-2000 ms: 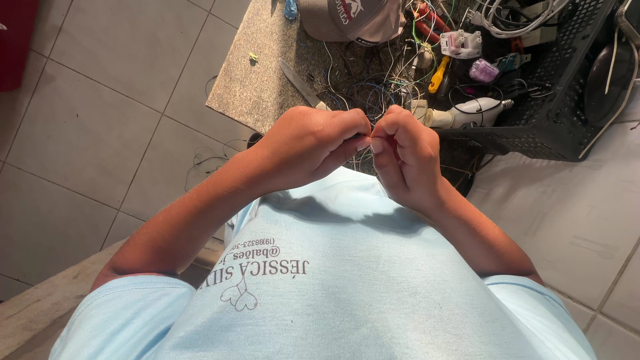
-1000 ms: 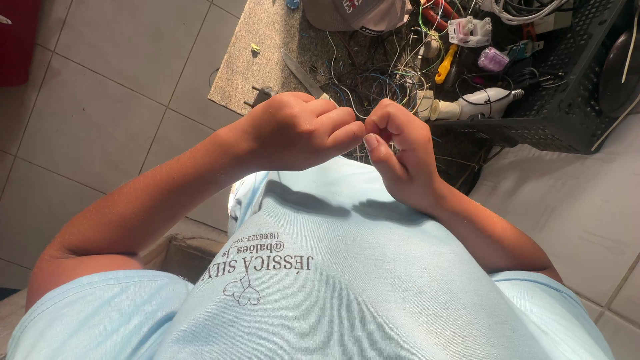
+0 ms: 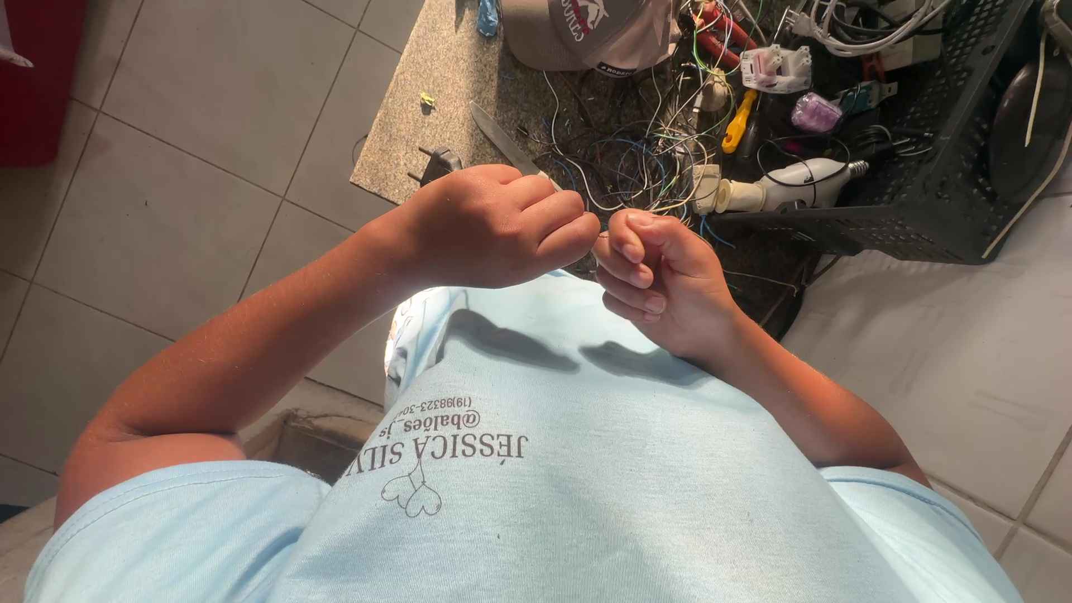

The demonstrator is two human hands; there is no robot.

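Both hands are raised in front of the chest, close together at the fingertips. My left hand [image 3: 502, 226] is a fist, back upward, with its fingers curled. My right hand [image 3: 666, 272] has its fingers curled toward the left one, thumb bent over the index finger. A short bit of thin dark wire seems to show between them; most of what they pinch is hidden. Beyond the hands lies a tangle of thin electrical wires [image 3: 636, 163] on a granite counter [image 3: 402, 117]. A knife blade [image 3: 502, 138] and a black plug [image 3: 440, 163] lie just beyond my left hand.
A cap [image 3: 586, 38] sits at the counter's far side. To the right are a yellow-handled tool [image 3: 739, 121], red-handled pliers [image 3: 720, 33], a white socket module [image 3: 776, 69], a purple object [image 3: 815, 112], a white bulb [image 3: 808, 182] in a holder and a black perforated plastic crate [image 3: 946, 167].
My left hand has turned so that its back faces up more. The fingers of my right hand have curled in, and a small gap now shows between the hands.
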